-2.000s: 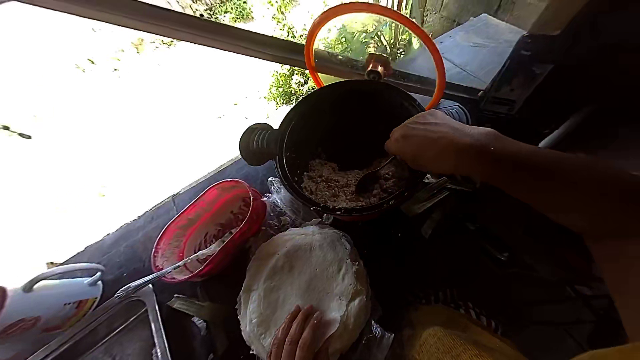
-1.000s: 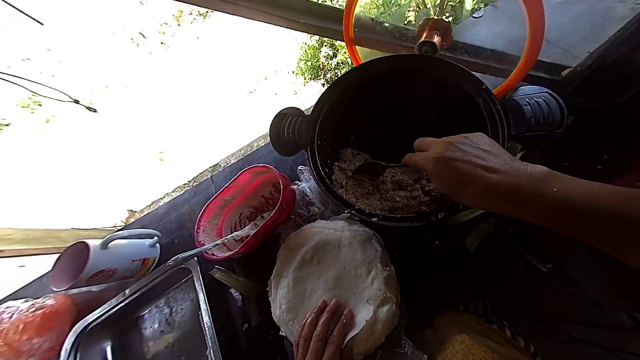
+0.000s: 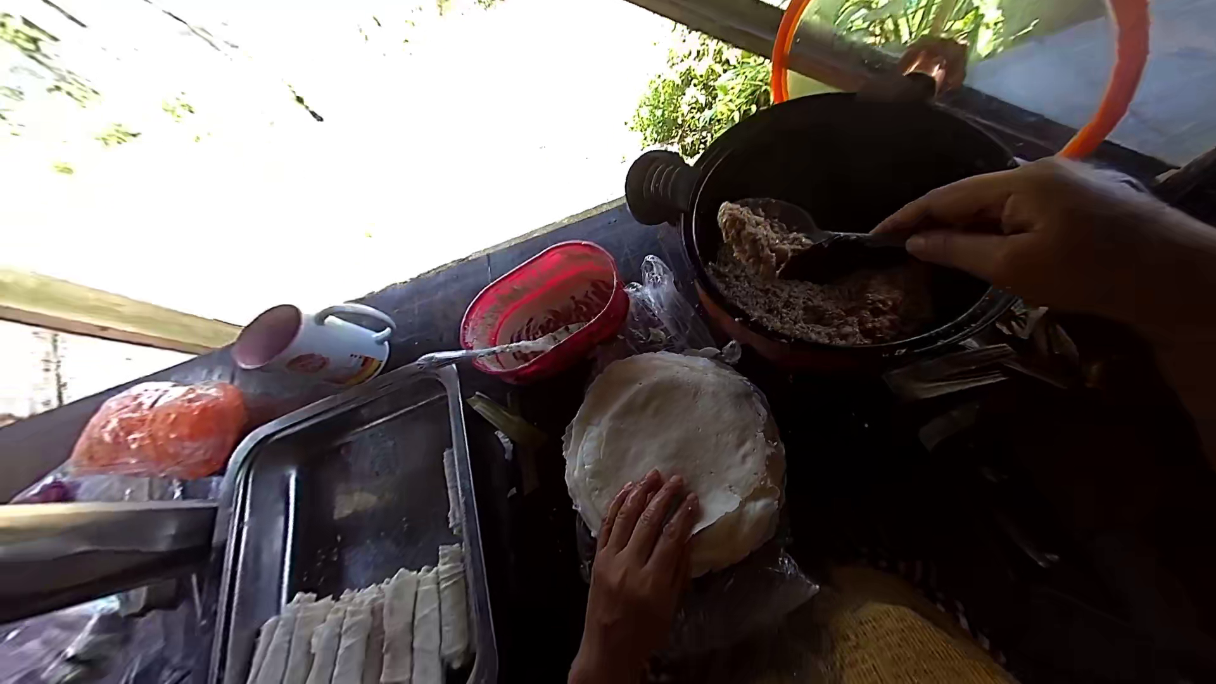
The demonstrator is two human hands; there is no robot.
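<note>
My right hand [image 3: 1031,223] grips the handle of a metal spoon [image 3: 836,237], its bowl heaped with ground filling inside a dark cooking pot [image 3: 665,187]. More ground filling [image 3: 817,304] covers the near part of the pot's bottom. In front of the pot lies a stack of round white wrappers [image 3: 674,427] on clear plastic. My left hand [image 3: 646,541] rests flat on the near edge of the stack, fingers slightly apart. Rolled white wrappers [image 3: 380,632] lie side by side in a rectangular metal tray [image 3: 467,532] at the lower left.
A red plastic tub [image 3: 546,309] with white residue and a coated utensil [image 3: 494,350] stands left of the pot. Farther left are a white mug [image 3: 328,347] on its side and a bag of orange food [image 3: 161,427]. An orange-rimmed glass lid [image 3: 1130,66] stands behind the pot.
The spoon has come up out of the filling with a heap on it, my right hand lifting it. My left hand stays on the wrappers. The view has swung left, showing more of the tray.
</note>
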